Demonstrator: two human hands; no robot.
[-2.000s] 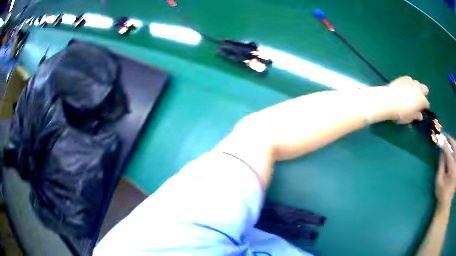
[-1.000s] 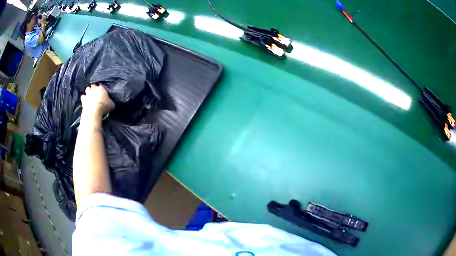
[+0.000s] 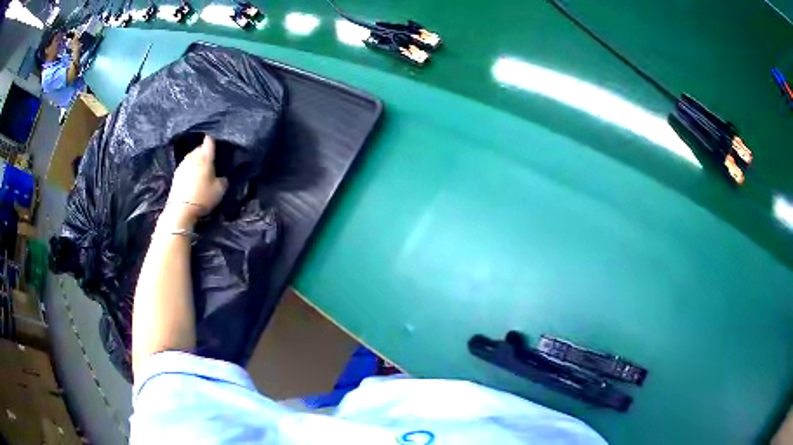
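My left hand [image 3: 198, 181] is at the opening of the crinkled black plastic bag [image 3: 174, 104], with its fingertips hidden in the dark fold. Whether it holds anything cannot be seen. My right hand is out of the picture; a sliver of skin shows at the bottom right corner. Loose black plastic shells [image 3: 548, 369] lie on the lighter green worktop [image 3: 452, 226] in front of me, one of them hollow side up.
The bag lies on a black tray [image 3: 335, 143] at the left. Black cable leads with paired coppery tips [image 3: 713, 139] lie on the dark green strip, another at the upper middle [image 3: 400, 42]. A person in light blue [image 3: 57, 71] is at the far left. Blue material [image 3: 352, 378] shows below the worktop edge.
My left hand has gone from the right side to the bag and moved slightly right into its opening. My right hand has left view. The leads have shifted left along the strip.
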